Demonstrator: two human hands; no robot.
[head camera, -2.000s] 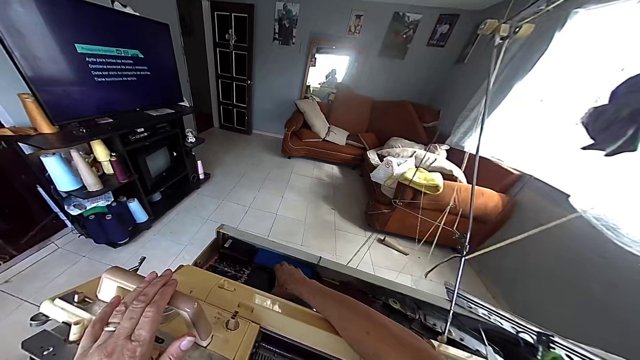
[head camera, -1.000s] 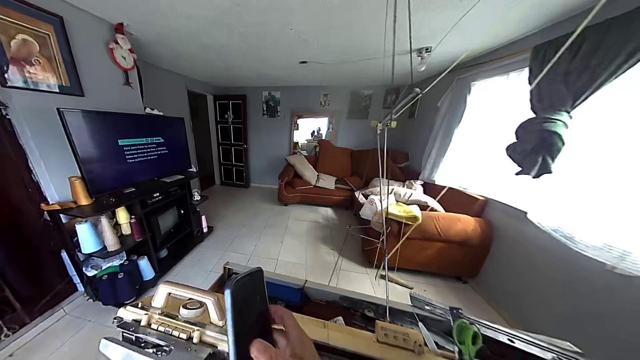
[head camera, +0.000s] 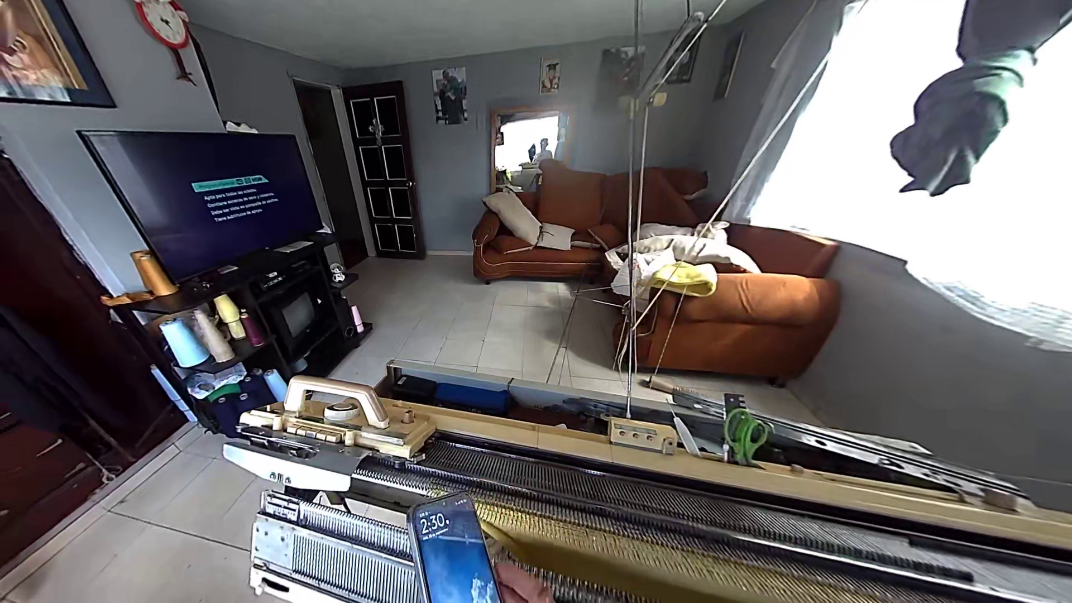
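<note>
A smartphone (head camera: 456, 548) with a lit screen is at the bottom centre, held upright at its right edge by my right hand (head camera: 521, 581), of which only a small part shows. Behind it stretches the needle bed (head camera: 670, 494) of a flatbed knitting machine, with yellow knitting (head camera: 578, 557) hanging between this bed and a lower front bed (head camera: 335, 548). The knitting carriage (head camera: 335, 423), with its raised handle, sits at the bed's left end. Nothing of my left hand shows.
Behind the bed lies an open case with a blue box (head camera: 473, 398). A beige block (head camera: 641, 435) and green-handled scissors (head camera: 744, 434) stand on the rear rail. Yarn strands (head camera: 634, 251) run up to a mast. Yarn cones (head camera: 184, 342) fill a shelf at left; orange sofas stand beyond.
Two seconds ago my left hand was on the carriage and my right reached into the case behind. The phone then came up in my right hand, and is now lower, over the front bed.
</note>
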